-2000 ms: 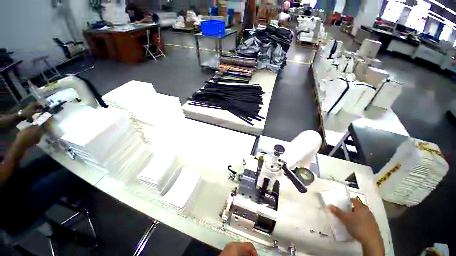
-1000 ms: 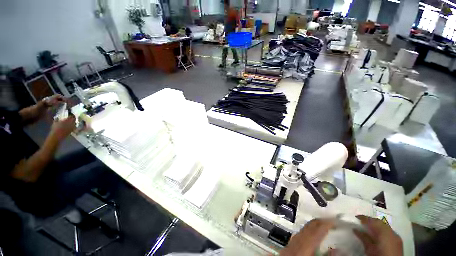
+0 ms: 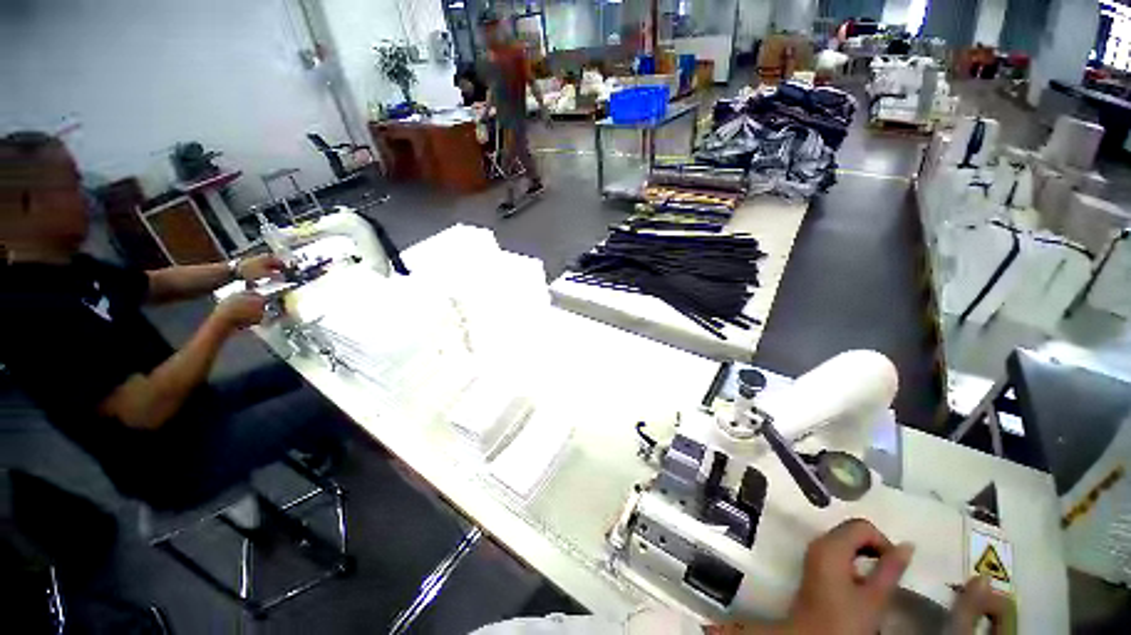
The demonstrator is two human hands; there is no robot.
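Note:
The white sewing machine (image 3: 695,546) stands in front of me, its dark lever (image 3: 794,459) and round dial (image 3: 843,474) above the needle area. My left hand (image 3: 850,573) is at the machine's right front, its fingers curled and blurred. My right hand (image 3: 982,610) is just right of it, mostly cut off by the bottom edge. A blurred grey-white patch lies between the hands; I cannot tell whether it is a held piece. Small stacks of white pieces (image 3: 531,459) lie on the table left of the machine.
A seated coworker (image 3: 112,335) works at another machine (image 3: 329,242) on the left. Tall white stacks (image 3: 465,267) stand between the machines. Black strips (image 3: 676,273) lie on a bench behind. A yellow warning label (image 3: 990,561) is by my right hand. White bundles (image 3: 992,267) stand at right.
The view has swung left, showing more of the coworker. My hands, earlier together around a white piece, are now lower right, with my left fingers curled. A person in the background has moved left.

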